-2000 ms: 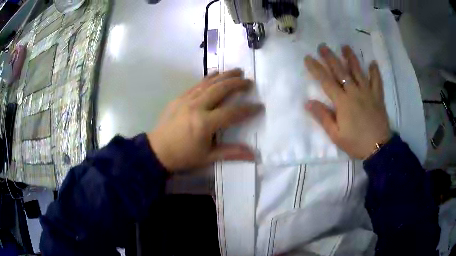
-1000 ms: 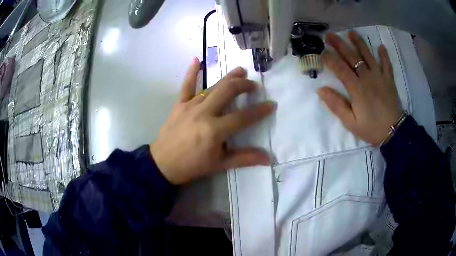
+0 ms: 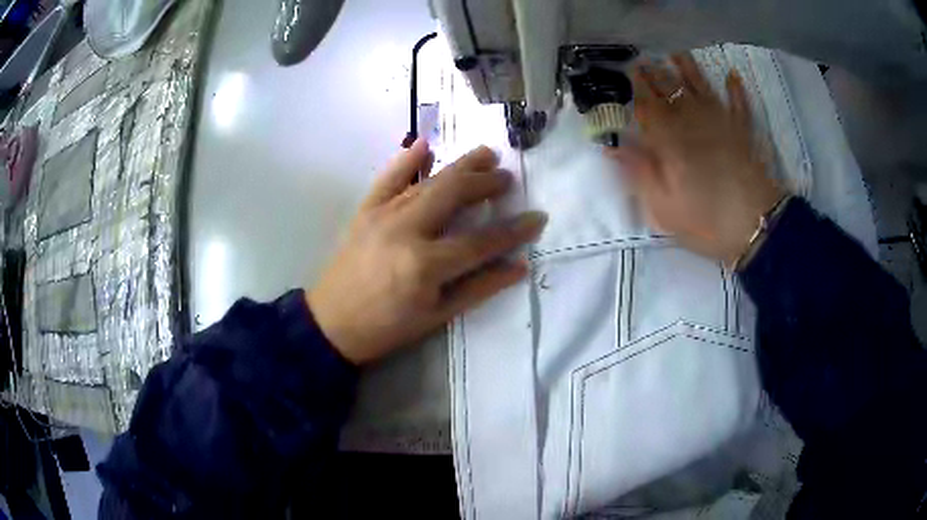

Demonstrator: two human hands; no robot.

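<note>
A white garment panel (image 3: 666, 406) with dark double stitch lines lies under the sewing machine and hangs toward me. Its long straight front placket (image 3: 495, 406) runs along the left edge, up to the presser foot (image 3: 526, 129). My left hand (image 3: 417, 254) lies on the placket, fingers apart, just below the foot; its palm is partly over the table. My right hand (image 3: 701, 152) is blurred, spread on the cloth right of the cream tension dial (image 3: 607, 122). A pointed stitched pocket outline shows below. The needle tip cannot be made out.
The pale machine head (image 3: 498, 51) stands above the cloth. A thin black bent bar (image 3: 414, 91) is left of the foot. Plaid plastic-covered cloth (image 3: 112, 203) lies at the left of the pale table (image 3: 264, 152). A grey rounded object (image 3: 303, 28) is at the top.
The panel has moved up toward and past the foot, so the cross seam and pocket outline sit higher. My right hand has moved up and slightly left. My left hand stays near the foot.
</note>
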